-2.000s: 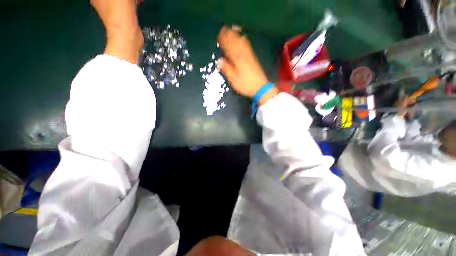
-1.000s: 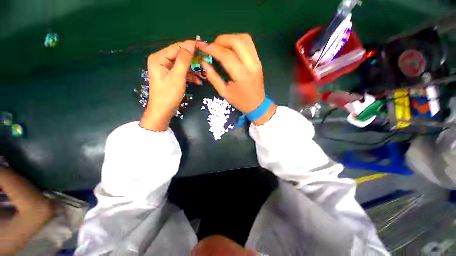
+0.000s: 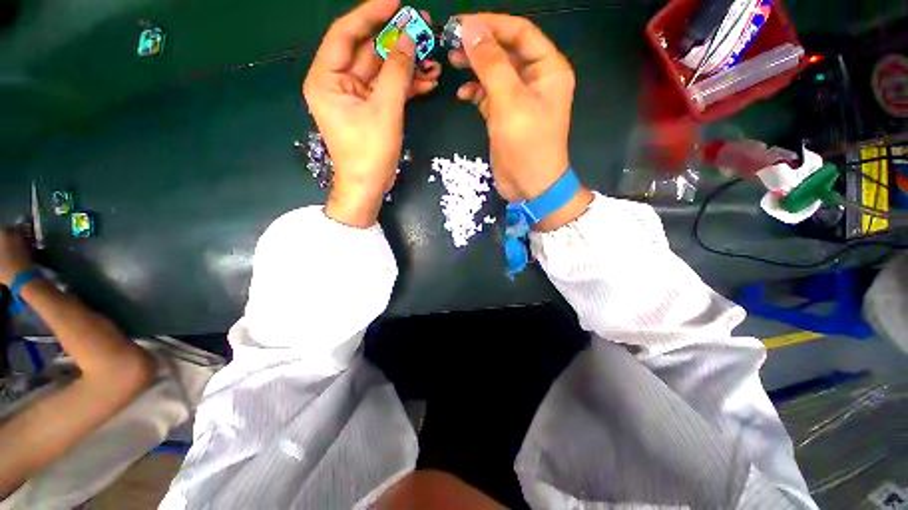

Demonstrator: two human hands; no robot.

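Note:
My left hand (image 3: 363,110) holds a small teal circuit board module (image 3: 405,34) with a yellow-green patch between thumb and fingers. My right hand (image 3: 523,100), with a blue wrist strap (image 3: 550,199), pinches a small dark-silver part (image 3: 453,34) just right of the module; a narrow gap shows between them. A pile of white small parts (image 3: 463,199) lies on the bench left of my right wrist. The pile of shiny small parts (image 3: 319,159) is partly hidden behind my left hand and wrist.
Other modules (image 3: 150,41) lie at left on the green mat (image 3: 239,129). At right are a red bin (image 3: 732,95) with tubes, a glue syringe (image 3: 747,156) with green adapter (image 3: 811,192), and a black cable. Another person's arm (image 3: 80,349) is at lower left.
Two seconds ago my hands were apart; one second ago they were together at a module. Now they are slightly parted, with the module in the left and the silver part in the right. The view has shifted.

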